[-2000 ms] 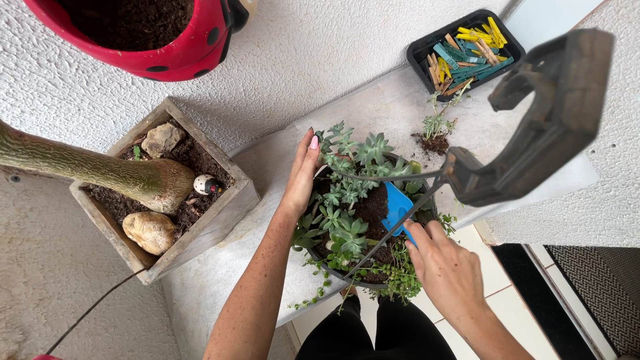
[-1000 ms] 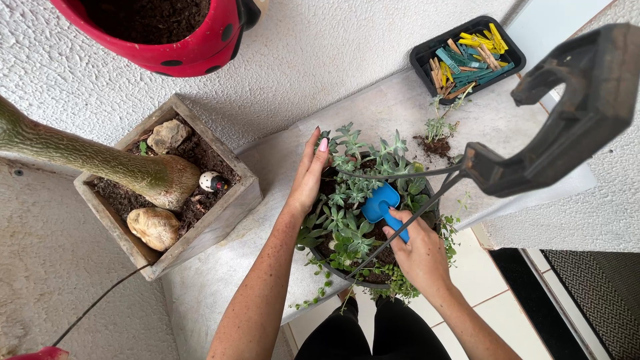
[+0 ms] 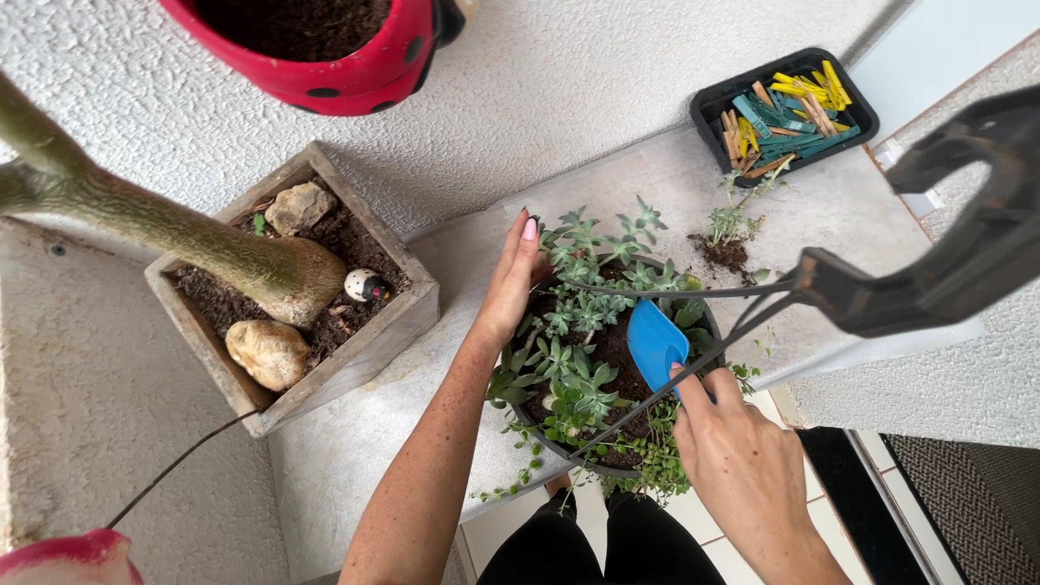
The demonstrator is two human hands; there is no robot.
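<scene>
A round dark hanging pot (image 3: 715, 321) of mixed succulents stands on a pale cloth-covered ledge. My right hand (image 3: 735, 439) grips the handle of a blue plastic hand trowel (image 3: 656, 341), whose blade lies over the soil (image 3: 613, 349) at the pot's right side. At the upper left rim, my left hand (image 3: 516, 272) is beside grey-green succulent stems (image 3: 577, 264); its fingertips are partly behind leaves, and whether they grip a stem is unclear. An uprooted succulent sprig (image 3: 727, 231) with soil on its roots lies on the ledge beyond the pot.
The pot's black plastic hook (image 3: 886, 296) and hanger arms cross over it on the right. A black tray (image 3: 865, 122) of clothespins sits at the back. To the left is a square wooden planter (image 3: 382, 341) with a thick trunk and stones; a red ladybug pot (image 3: 349, 85) is above.
The trowel blade has changed angle over the soil, and my right hand has moved toward the pot's lower right edge. My left hand stays by the upper left rim.
</scene>
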